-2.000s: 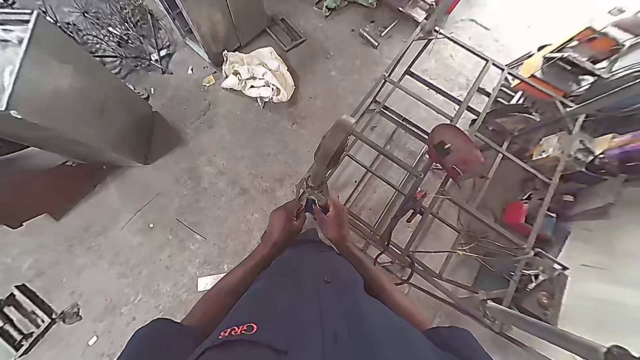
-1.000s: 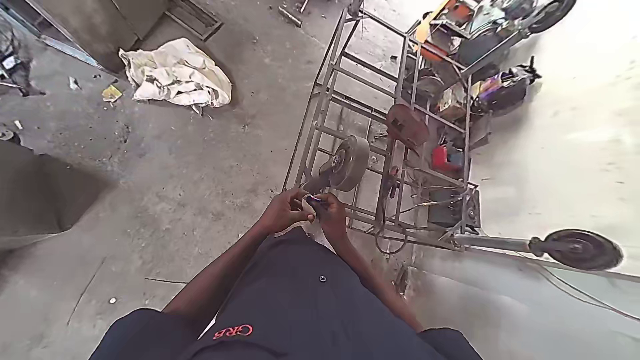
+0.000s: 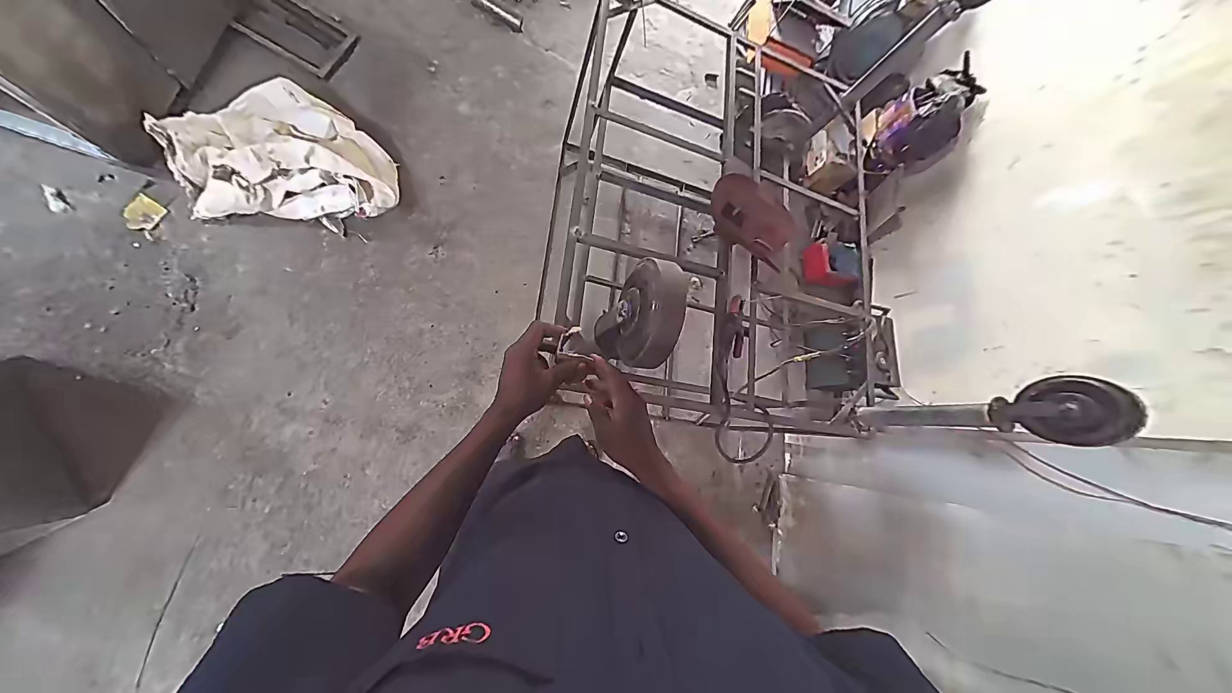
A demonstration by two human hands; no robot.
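My left hand [image 3: 529, 371] and my right hand [image 3: 616, 409] meet in front of my body, above the near left corner of a metal frame [image 3: 654, 183] of welded bars. Between their fingers is a small item [image 3: 574, 348] with a pale edge; it is too small and partly covered to name. Just beyond my fingers, a caster wheel [image 3: 654, 313] on a dark mount stands at the frame. Farther right a reddish-brown plate or shield [image 3: 756, 219] rests on the bars, and a red and black clamp or tool [image 3: 736, 327] with a dark cable lies nearer.
A crumpled cream sack [image 3: 279, 159] lies on the concrete floor at the upper left, near a metal cabinet [image 3: 96, 67]. A grey box-like object [image 3: 67, 443] is at the left edge. At the right, a wheel on a bar [image 3: 1078, 411] sticks out before a pale wall.
The view has turned and shifted. My hands stay close together over the small item, with the right fingers now more spread than a second ago.
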